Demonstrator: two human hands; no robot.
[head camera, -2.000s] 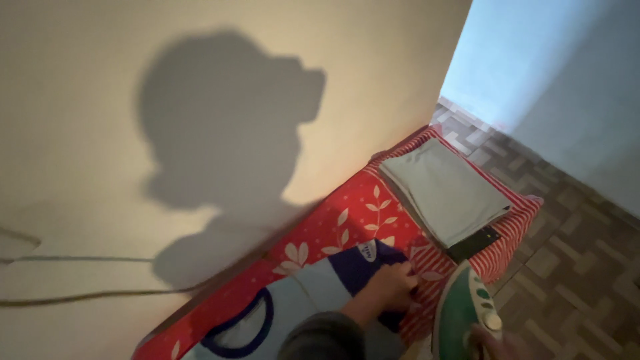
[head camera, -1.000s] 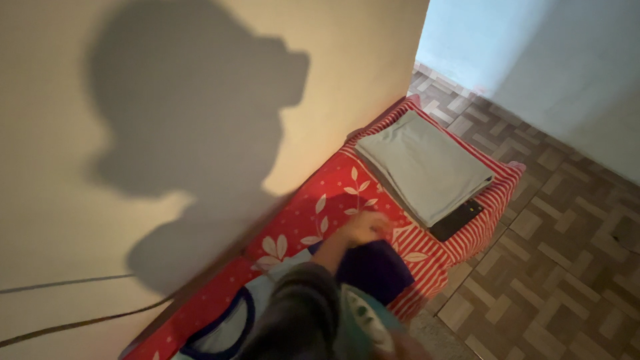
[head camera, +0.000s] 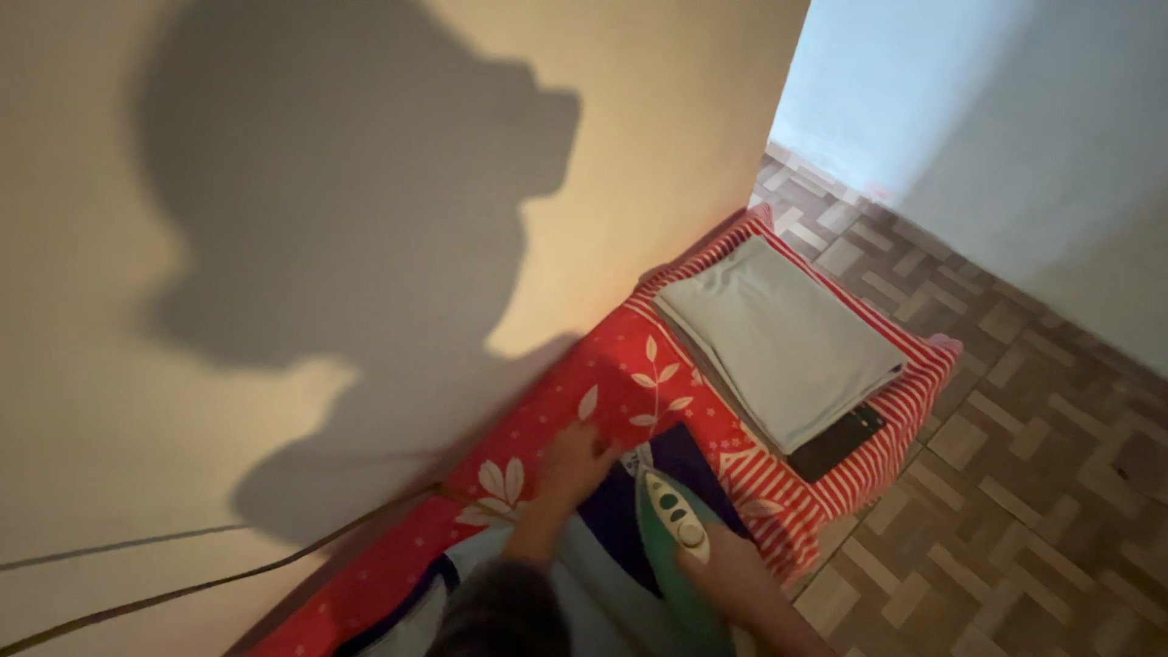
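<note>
A light blue garment with dark blue parts (head camera: 613, 511) lies on a red, leaf-patterned cloth (head camera: 602, 383). My right hand (head camera: 730, 575) grips a green clothes iron (head camera: 673, 538), whose tip rests over the dark blue part beside a small light patch with writing. Just left of that tip, my left hand (head camera: 575, 465) is at the edge of the dark blue fabric; it is blurred, and whether its fingers pinch the cloth cannot be made out. The iron's rear end is partly hidden by my right hand.
Folded pale grey fabric (head camera: 785, 342) lies at the far end of the cloth, partly over a flat black object (head camera: 835, 443). A wall with a large shadow borders the left side. A cord (head camera: 228, 575) runs along the lower left. Tiled floor (head camera: 1031, 474) lies to the right.
The iron has moved onto the dark blue part of the garment, having been off to its right two seconds ago. My left hand has shifted to the left side of that part.
</note>
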